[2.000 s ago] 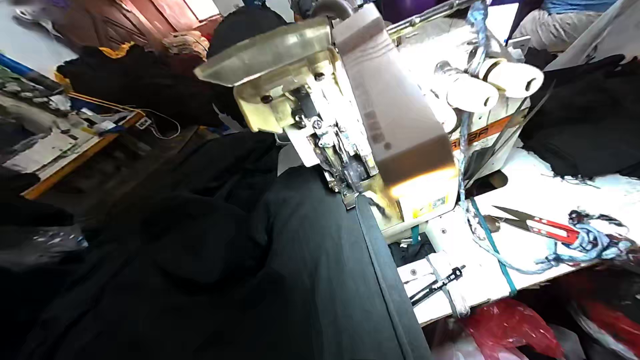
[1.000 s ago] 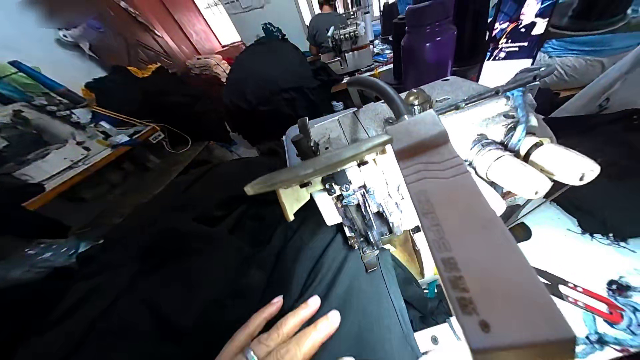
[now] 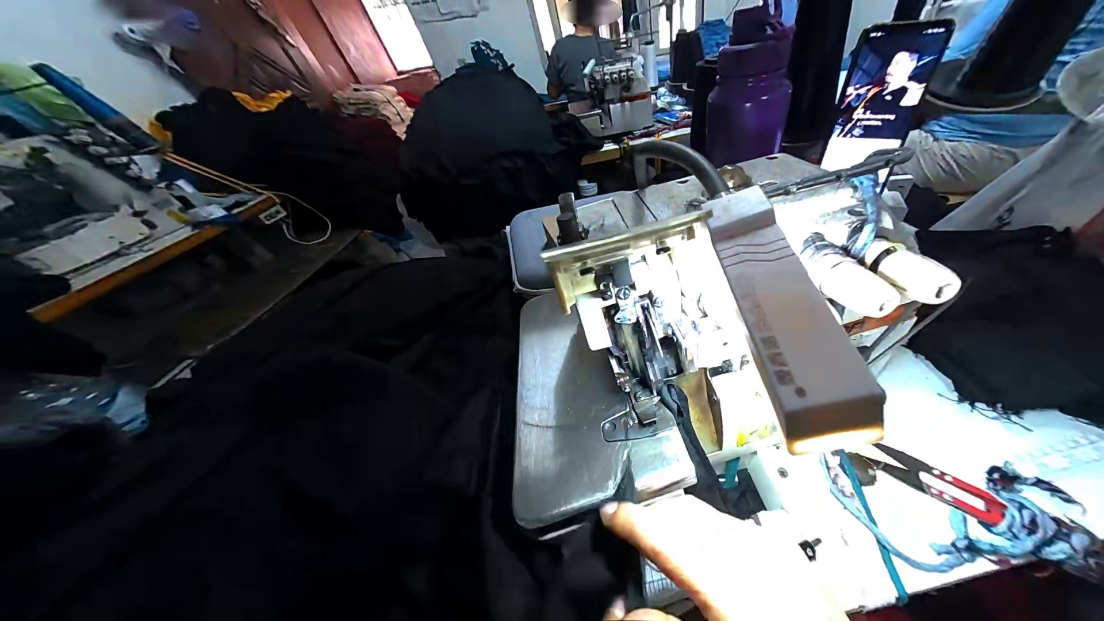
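Note:
A serger sewing machine (image 3: 638, 345) stands at the centre, its metal cloth plate (image 3: 561, 414) bare and its lamp (image 3: 793, 328) lit above the needle area. One of my hands, seemingly the right (image 3: 716, 552), is at the plate's front edge, its index fingertip against black fabric; whether it grips the fabric cannot be told. Black fabric (image 3: 345, 466) spreads over the left and front of the machine. A narrow black strip (image 3: 690, 431) runs down beside the presser foot. My left hand is not in view.
Red-handled thread snips (image 3: 957, 496) lie on the white table at right with blue cord. A purple bottle (image 3: 749, 103) and a lit phone (image 3: 888, 95) stand behind the machine. A person (image 3: 586, 52) sits at another machine at the back. A wood-edged table (image 3: 147, 259) is at left.
The black fabric that lay under the presser foot has come off the cloth plate. A hand showed on the fabric in front of the machine one second ago; a hand is now further right, at the plate's edge.

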